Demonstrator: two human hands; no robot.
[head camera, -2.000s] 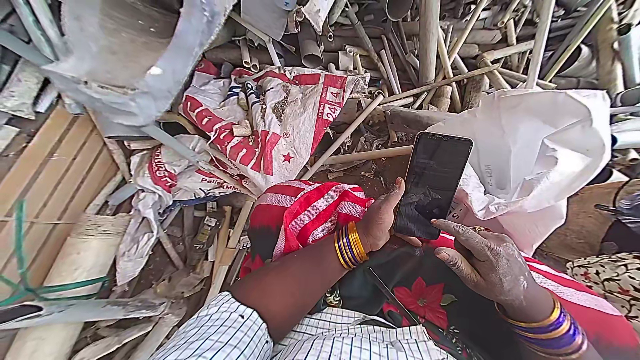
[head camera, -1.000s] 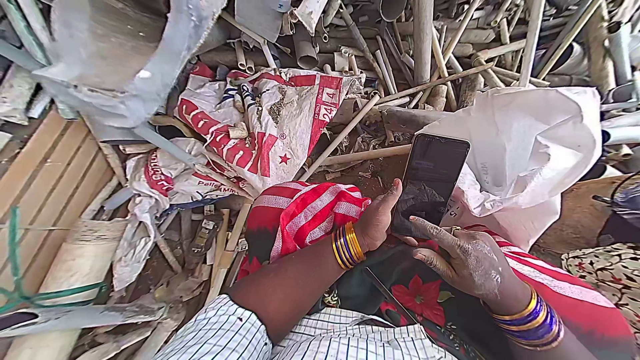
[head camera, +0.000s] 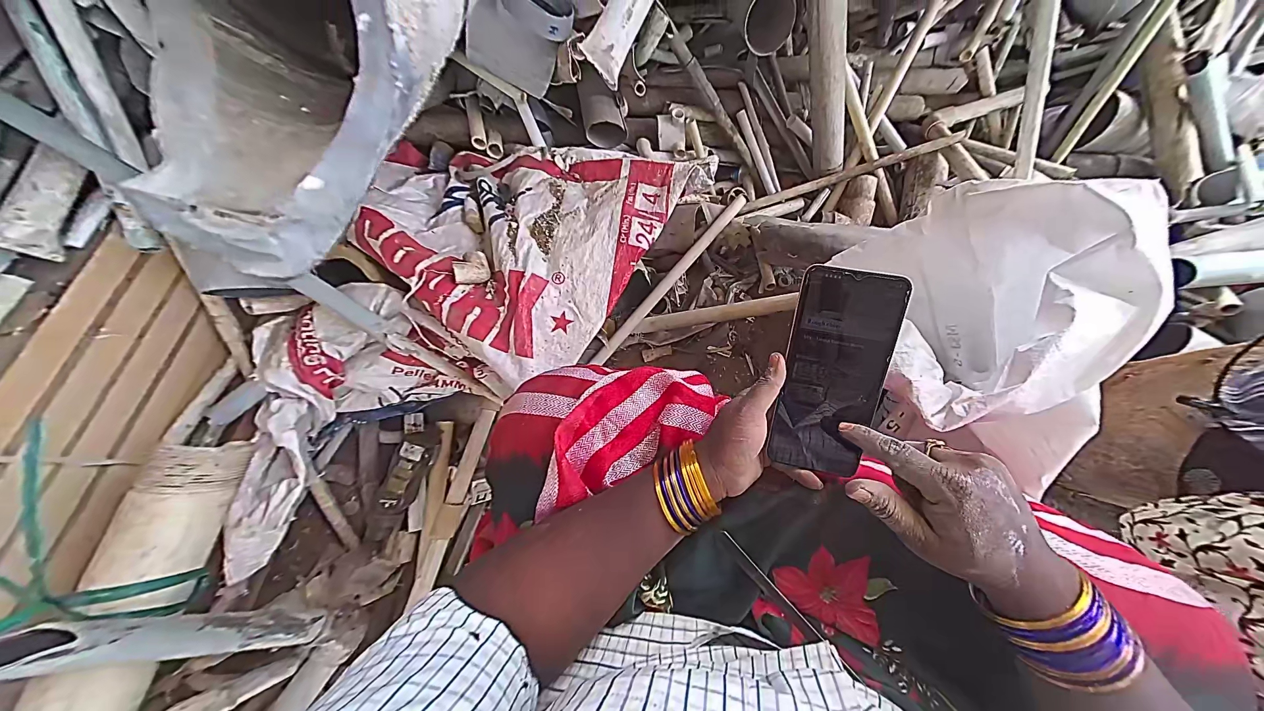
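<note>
A dark smartphone (head camera: 839, 365) stands upright in my left hand (head camera: 741, 434), whose thumb lies along its left edge. The screen is dim and bears faint writing. My right hand (head camera: 953, 504) has its index fingertip at the lower right of the screen, with the thumb apart from it; pale dust covers the back of this hand. Bangles circle both wrists. Beneath the hands lie a red and white striped cloth (head camera: 622, 425) and a dark cloth with red flowers (head camera: 829, 597) over my lap.
A printed red and white sack (head camera: 533, 276) lies ahead on the left, a white sack (head camera: 1037, 286) on the right. Cut pipes and sticks (head camera: 829, 89) are heaped beyond. A large broken grey pipe (head camera: 247, 148) and slatted boards (head camera: 99, 365) are at the left.
The right index finger has moved from below the phone onto its lower screen. The left hand keeps its hold on the phone.
</note>
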